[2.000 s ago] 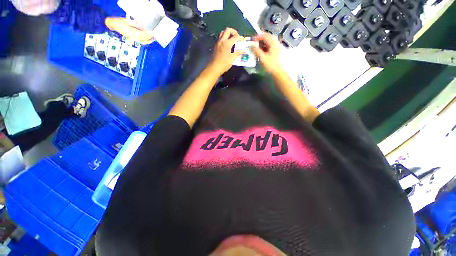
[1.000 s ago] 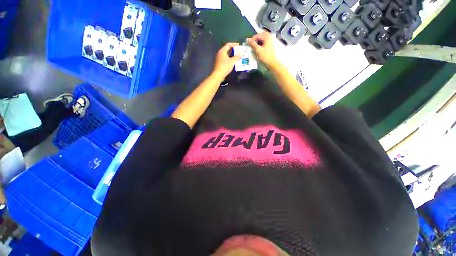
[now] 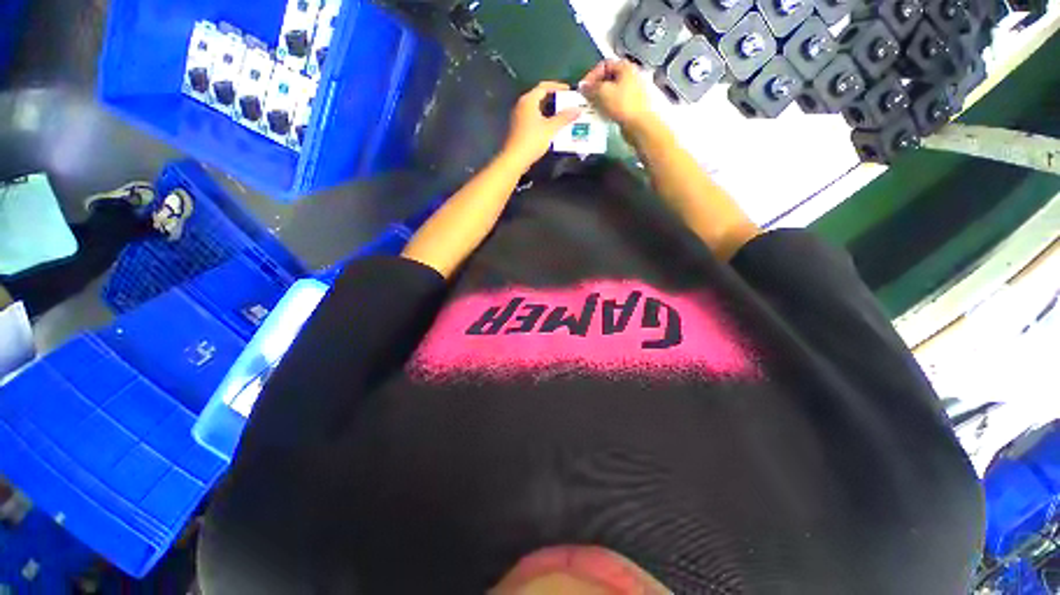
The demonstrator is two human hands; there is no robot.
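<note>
A small white retail box (image 3: 581,135) with a small teal print is between my hands at the top centre. My left hand (image 3: 535,120) holds its left side, with the thumb on the box. My right hand (image 3: 620,93) is at its upper edge, fingertips pinched together at the box's top. Whether a flap is between the right fingertips is too small to tell. Black devices (image 3: 750,47) with round pale-centred lenses are massed in rows on the white surface to the right of my hands.
A blue crate (image 3: 140,99) at the upper left holds several white boxes (image 3: 236,77) with black squares. More blue crates (image 3: 99,424) stand at the lower left. A person's leg and shoe (image 3: 172,214) and a teal card (image 3: 35,223) are at the left. A pale rail (image 3: 988,145) crosses at right.
The neighbour's hand and white piece over the blue crate have left the view. My hands stay on the box, now held slightly further right. The whole view has shifted a little.
</note>
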